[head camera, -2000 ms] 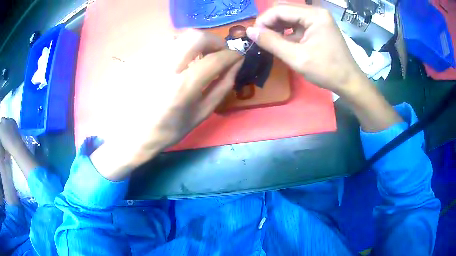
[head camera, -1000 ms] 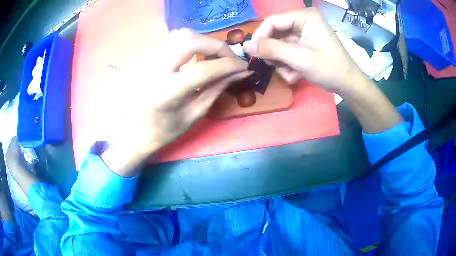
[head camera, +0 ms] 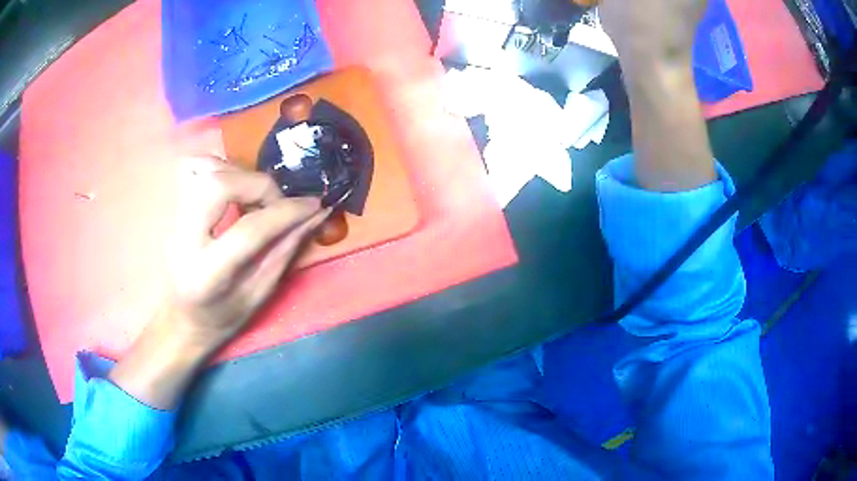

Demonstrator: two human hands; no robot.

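Observation:
The round glossy black housing sits in the orange-brown fixture. A white block is on the housing's upper left part. My left hand reaches in from the left, with its fingertips at the housing's lower edge. A thin shiny piece shows beside these fingertips; whether they grip it is unclear. My right hand is at the top right, cut off by the top edge, near a dark object over the metal stand. Its grip cannot be made out.
The blue parts bin with thin metal pieces is behind the fixture. Crumpled white tissue lies before the stand. Another blue bin is beyond my right hand. A black cord crosses my right sleeve. A thin strand lies on the red-pink mat.
The view has shifted right. My right hand has left the housing and moved to the metal stand. My left hand remains at the housing, and the white block is now uncovered.

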